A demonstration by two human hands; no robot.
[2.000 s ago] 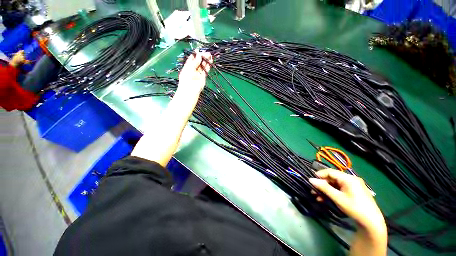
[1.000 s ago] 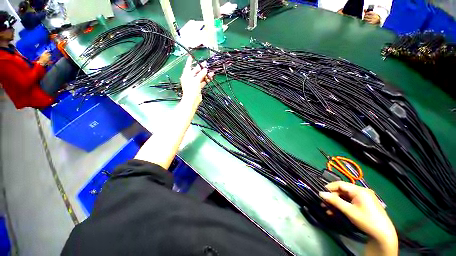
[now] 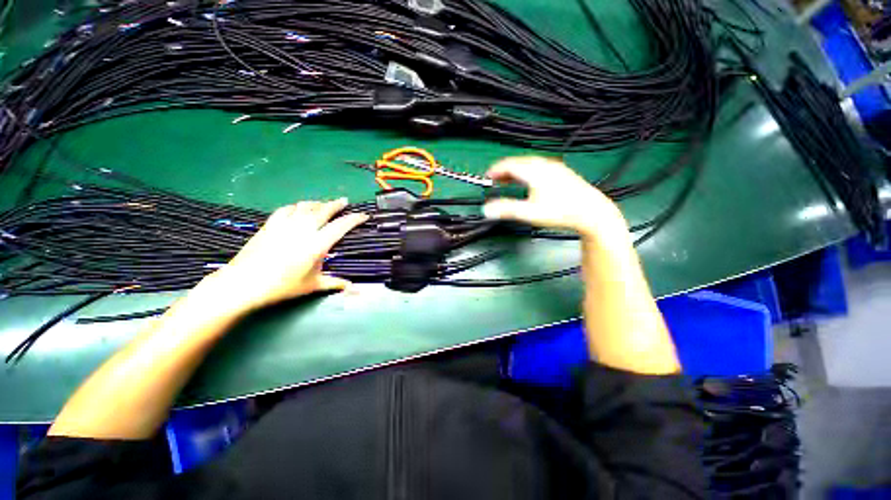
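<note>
The near bundle of black cables (image 3: 127,229) lies along the front of the green bench. Its black splitter blocks (image 3: 420,249) sit together, one with a greyish face (image 3: 396,201). My left hand (image 3: 278,252) lies over the bundle just left of the blocks, fingers spread along the top side and thumb at the lower side. My right hand (image 3: 547,198) is slightly blurred, over the trunk cables right of the blocks, thumb and fingers apart; whether a cable is between them cannot be told. Scissors with orange loops (image 3: 406,171) lie behind the blocks, beside a silvery slim part (image 3: 454,176).
A larger harness pile (image 3: 322,68) covers the far side, with blocks and trunks curving round at the right. More black cables (image 3: 821,132) lie at the right bench end. The curved bench edge (image 3: 469,342) runs before me, with blue bins (image 3: 723,327) and dark cables (image 3: 752,430) below.
The view has swung right. My left hand has left the branch ends and is beside the blocks. My right hand has moved to the trunk side of the blocks. The scissors still lie behind the bundle.
</note>
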